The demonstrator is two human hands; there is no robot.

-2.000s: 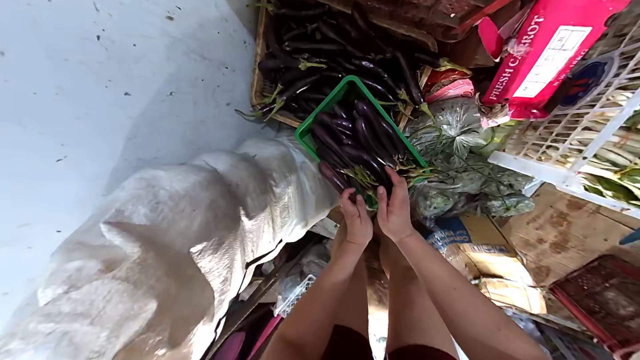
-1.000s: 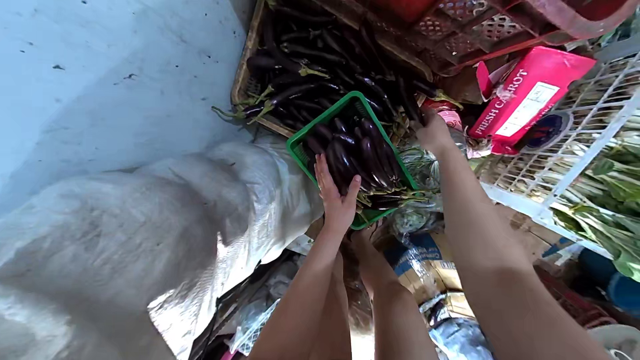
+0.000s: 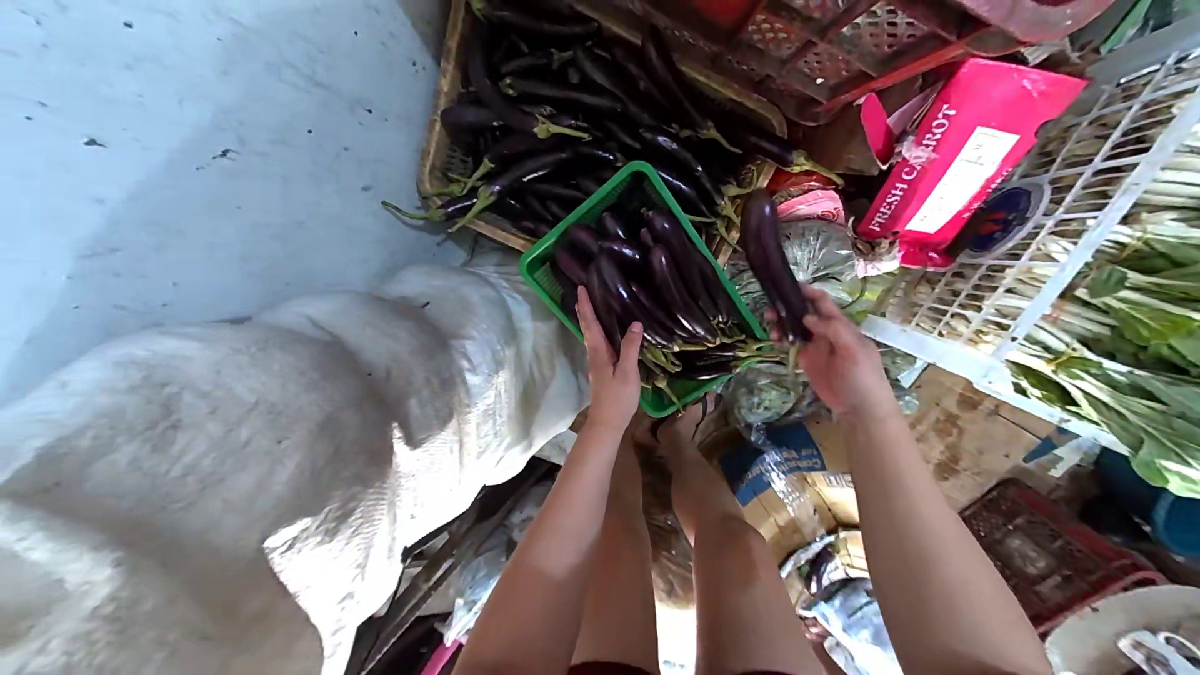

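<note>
A green plastic basket [image 3: 647, 169] full of dark purple eggplants [image 3: 656, 281] lies tilted at the front edge of a larger brown crate [image 3: 433, 155] heaped with more eggplants [image 3: 553, 103]. On the lower left side of the green basket, my left hand [image 3: 614, 370] rests with its fingers spread against the eggplants and holds none. To the right of the basket, my right hand [image 3: 834, 352] grips a single eggplant [image 3: 773, 258] near its stem end, with the rounded end pointing up and away from me.
White woven sacks [image 3: 281, 403] bulge at the left beside a pale blue wall [image 3: 234, 141]. A red plastic crate [image 3: 844, 47] stands behind. At right are a pink carrot box [image 3: 975, 159] and a white crate [image 3: 994, 366] of leafy greens. Plastic-bagged vegetables [image 3: 764, 394] lie below my right hand.
My right hand reached to the right edge of the large crate one second ago; it has come back toward me with an eggplant in it. My left hand has stayed on the basket's contents.
</note>
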